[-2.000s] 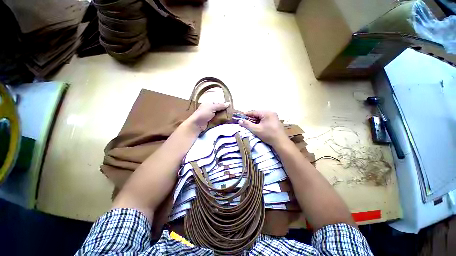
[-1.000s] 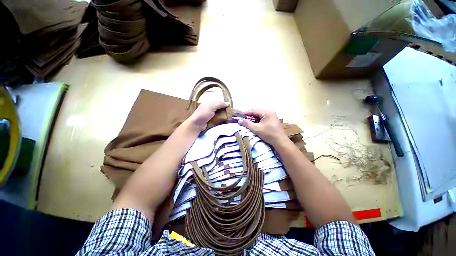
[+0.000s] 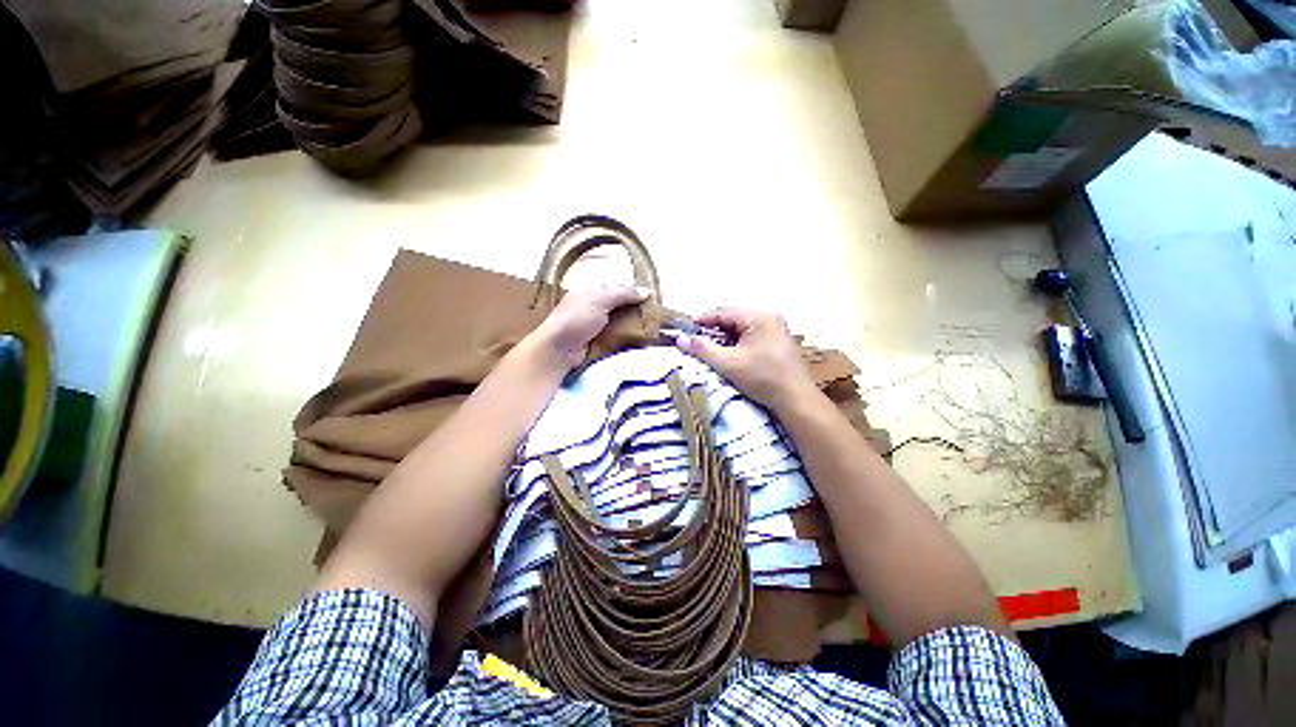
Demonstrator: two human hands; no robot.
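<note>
My left hand pinches a brown bag panel at the base of a raised handle loop. My right hand is closed on small shiny thread snips, mostly hidden in the fingers, with their tip close to my left fingertips. White backing layers show in steps below my hands. Many brown handles hang in a bunch toward my lap. Thread ends are too fine to make out.
Thread clippings lie on the table at right, beside a black-handled tool and a small black block. Cartons stand far right, dark panel stacks far left. Red tape marks the near edge. A yellow handwheel is at left.
My hands stay at nearly the same place on the panel. The snips and right fingertips have shifted only slightly. The view has moved a very little.
</note>
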